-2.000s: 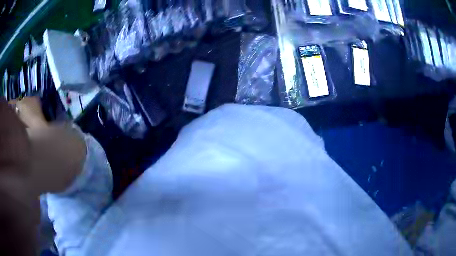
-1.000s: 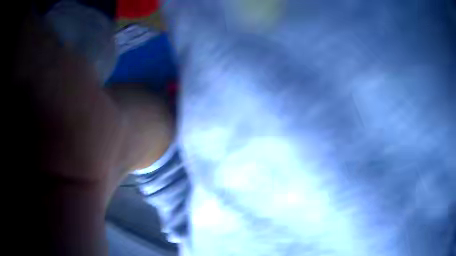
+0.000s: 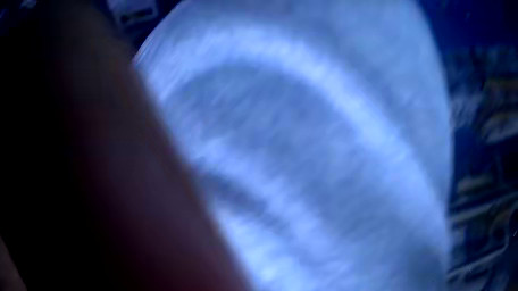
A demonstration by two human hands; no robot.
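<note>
A large, dark, reddish blurred shape fills the left side, very close to the camera. It looks like part of my left hand (image 3: 142,187); its fingertips cannot be made out, and whether it holds anything cannot be told. My right hand is not in view. A small pale thing (image 3: 133,10) with a dark mark near its lower edge is cut off by the top edge at the upper left, too blurred to name.
My white garment (image 3: 318,131) fills the middle and hides what lies beneath. Blue floor (image 3: 466,25) shows at the upper right. Blurred pale and brownish things (image 3: 500,125) and pale bars (image 3: 483,207) lie along the right edge.
The view has swung down from the mat and its units onto the garment, then shifted again. The blurred hand shape now covers more of the lower left, and its wrist and cuff no longer show.
</note>
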